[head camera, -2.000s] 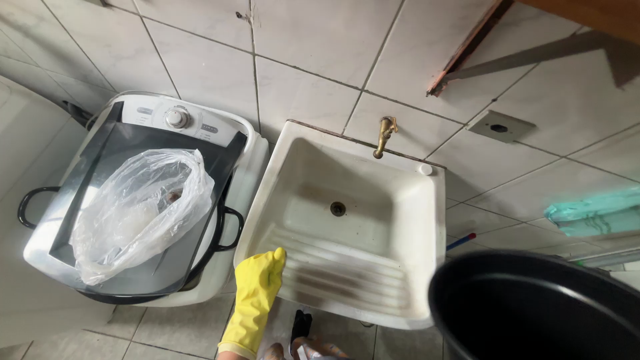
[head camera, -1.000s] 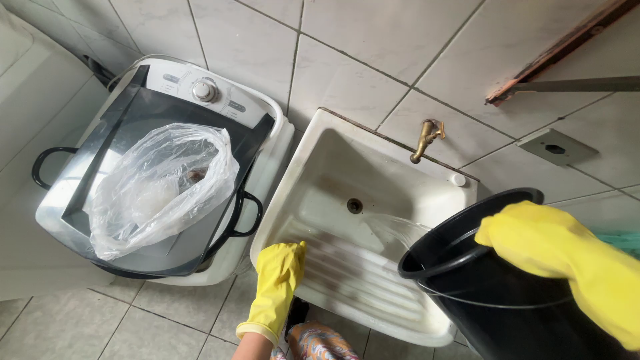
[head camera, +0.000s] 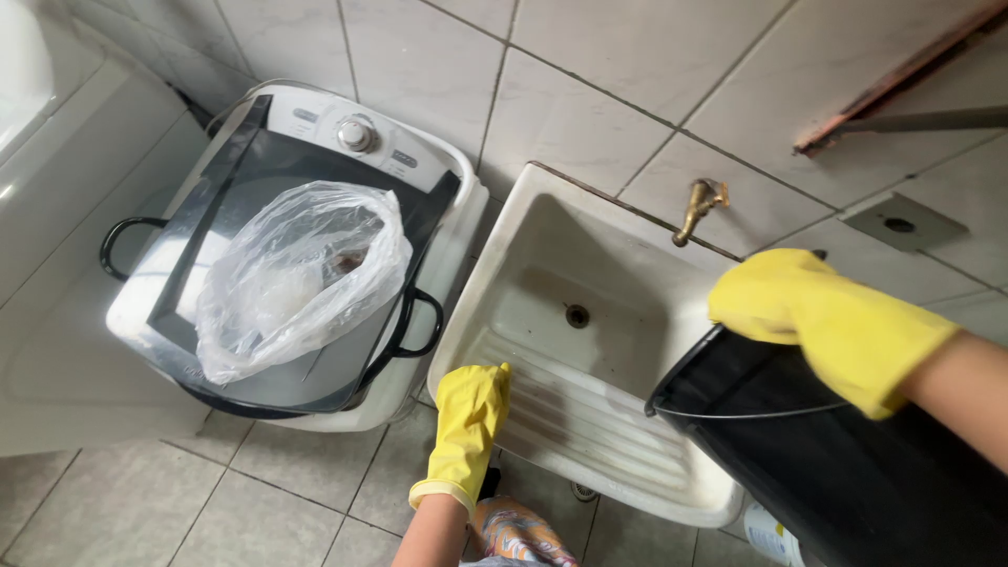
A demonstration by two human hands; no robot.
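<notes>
My right hand (head camera: 803, 315), in a yellow rubber glove, grips the upper rim of a black plastic bucket (head camera: 850, 472). The bucket is tipped over the right side of a white laundry sink (head camera: 488, 276), its mouth facing the basin. No stream of water can be made out at its lip. My left hand (head camera: 470, 421), also in a yellow glove, rests curled on the sink's front left edge, beside the ribbed washboard (head camera: 583, 429). Whether it grips the edge cannot be seen fully. The drain (head camera: 577, 316) shows in the basin, below a brass tap (head camera: 699, 211).
On the left, a white washing machine (head camera: 457, 260) bears a black-handled tray (head camera: 331, 386) and a clear plastic bag (head camera: 299, 283) with something inside. A wall bracket (head camera: 866, 102) and an outlet plate (head camera: 904, 224) are at right. A white container (head camera: 768, 531) stands beneath the sink.
Two seconds ago the bucket was upright at the lower right; one second ago it was tilted, pouring water into the sink. Now it is tipped further, and the stream no longer shows. My left hand stays at the sink's edge.
</notes>
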